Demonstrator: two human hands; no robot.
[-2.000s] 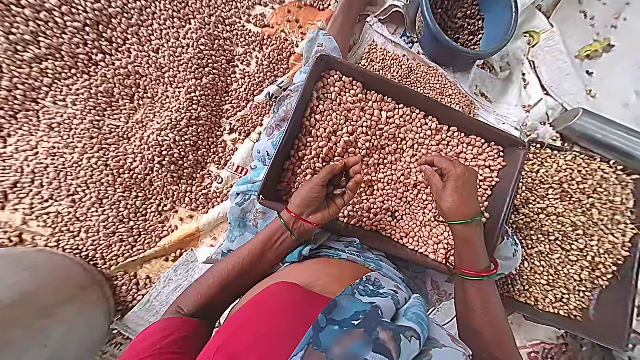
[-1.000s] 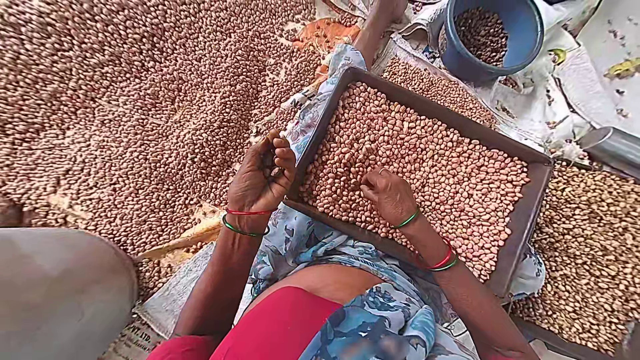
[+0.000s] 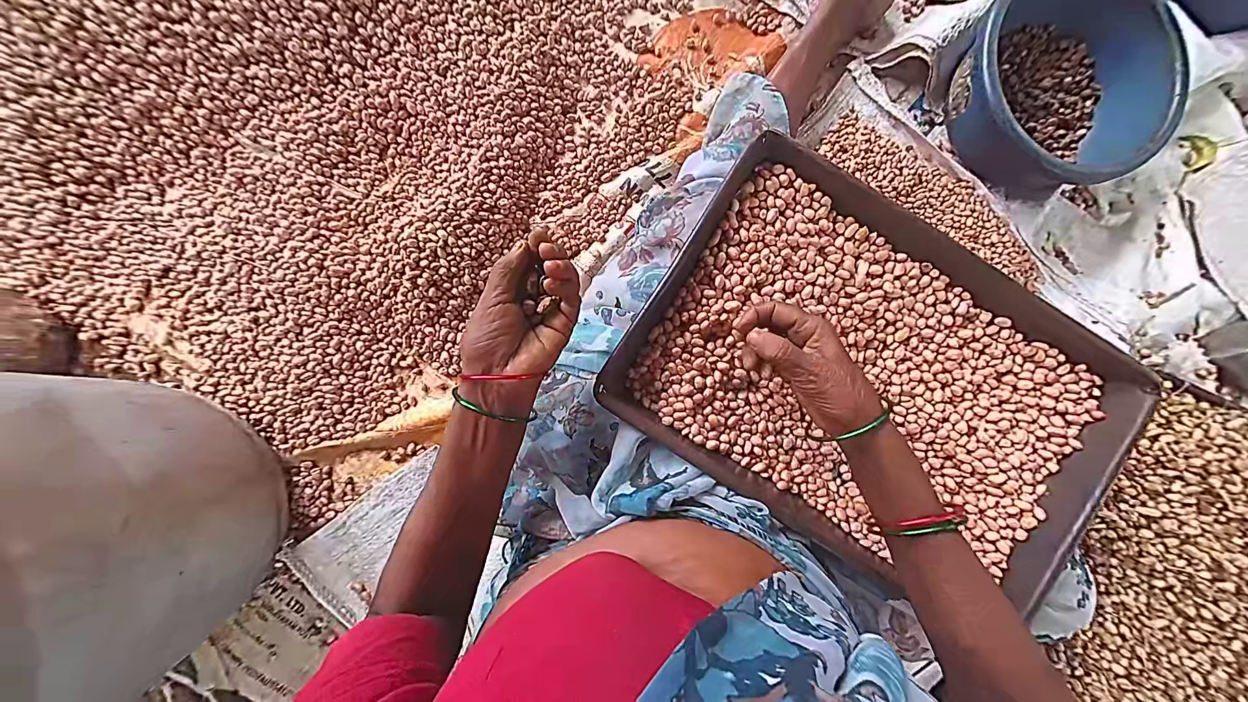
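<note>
A dark rectangular tray [image 3: 1121, 468] full of pinkish-brown nuts or beans [image 3: 936, 351] lies tilted across my lap. My left hand [image 3: 526, 312], palm up and fingers curled, is left of the tray near the big spread of nuts; a few small dark pieces sit in it. Over the left part of the tray is my right hand [image 3: 804, 356], its thumb and index finger bent together just above the nuts. Whether it pinches one cannot be seen. Both wrists wear red and green bangles.
A broad spread of nuts [image 3: 244, 195] covers the upper left. At top right stands a blue bucket [image 3: 1136, 117] with darker nuts in it. More nuts [image 3: 1180, 546] lie right of the tray. A pale rounded object [image 3: 127, 546] fills the lower left, beside printed sacking [image 3: 263, 634].
Two seconds ago my left hand was over the tray's left part; it has moved left, off the tray. My right hand has moved left over the nuts from the tray's right part.
</note>
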